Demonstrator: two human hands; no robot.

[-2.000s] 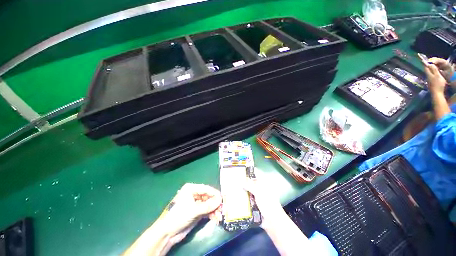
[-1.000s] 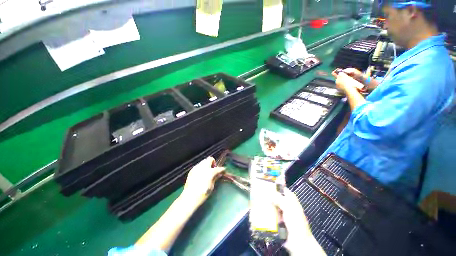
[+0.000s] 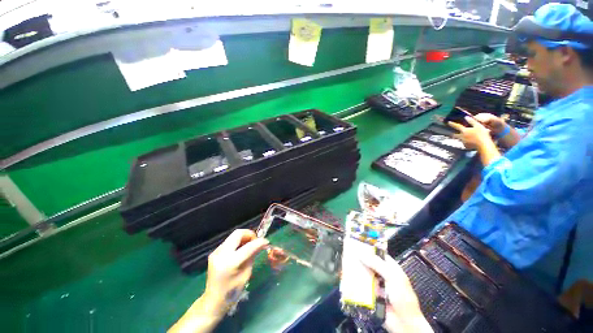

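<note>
My right hand (image 3: 398, 291) holds the phone inner assembly (image 3: 359, 270) upright by its right side. Its blue, gold and dark electronics are at the top, with the large pale panel below. My left hand (image 3: 233, 266) grips the left side of a thin frame with an orange-coppery edge (image 3: 281, 209). The frame is tilted over the bench, left of the assembly, and its right part reaches close to the assembly; whether they touch is unclear. The frame's lower part is blurred.
A tall stack of black compartment trays (image 3: 260, 185) stands behind my hands. A clear bag of small parts (image 3: 380, 201) lies beyond the assembly. A ribbed black housing tray (image 3: 448, 279) is at lower right. A person in blue (image 3: 527, 162) works at right, beside a tray of silvery parts (image 3: 416, 164).
The view has tilted up and right. My left hand has taken hold of a frame and lifted it from the bench towards the assembly. My right hand still holds the assembly.
</note>
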